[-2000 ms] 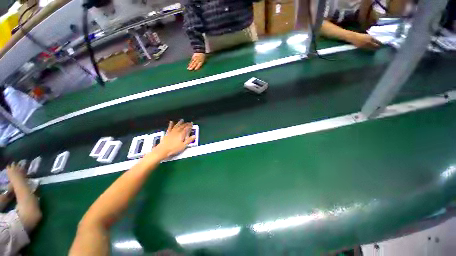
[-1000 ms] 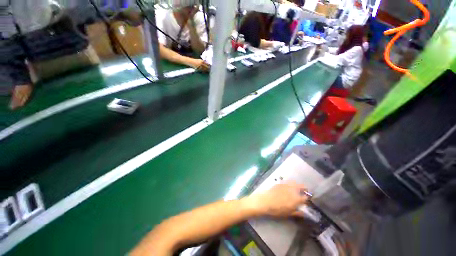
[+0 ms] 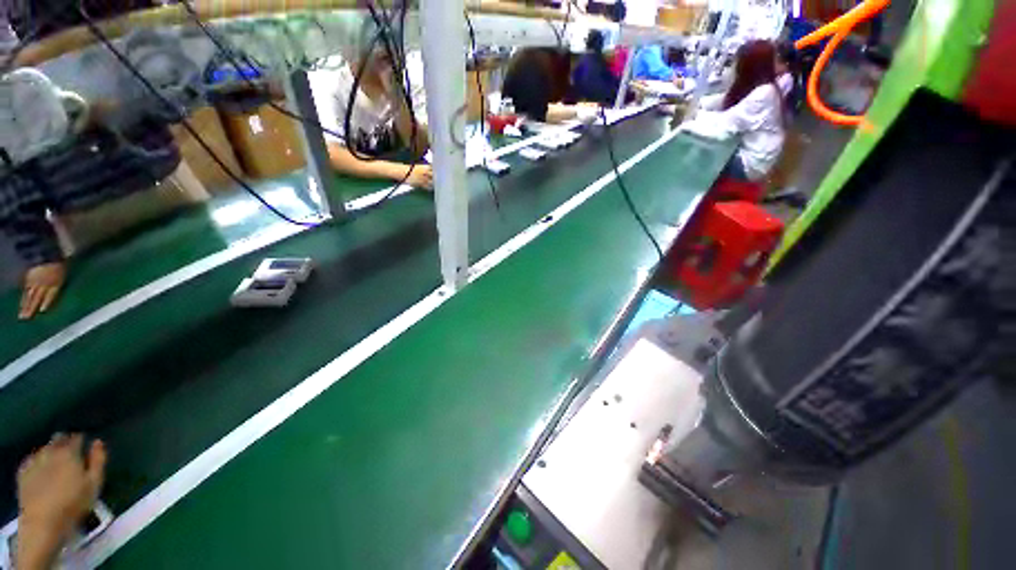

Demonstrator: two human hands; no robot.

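Observation:
My left hand (image 3: 58, 490) is at the lower left edge, over a white plastic housing (image 3: 103, 517) beside the white rail (image 3: 301, 392). The hand covers much of the housing, so its grip cannot be told. My right hand is not in view. The welding fixture (image 3: 689, 497), a dark metal bar, sits on the silver-white base plate (image 3: 607, 429); no housing can be made out in it. The black welder cylinder (image 3: 880, 301) slants above it. Two more housings lie touching on the belt, one nearer (image 3: 263, 293) and one behind (image 3: 285, 268).
A grey post (image 3: 450, 167) rises from the rail. A green button (image 3: 519, 527) is on the base front. Black cables hang over the belt. Another person's hand (image 3: 42, 290) rests across the line. A red stool (image 3: 730, 251) stands beyond the welder.
My left hand has left the fixture and moved to the housings at lower left. Two housings now lie together mid-belt, where one showed before. The view first swung right toward the welder.

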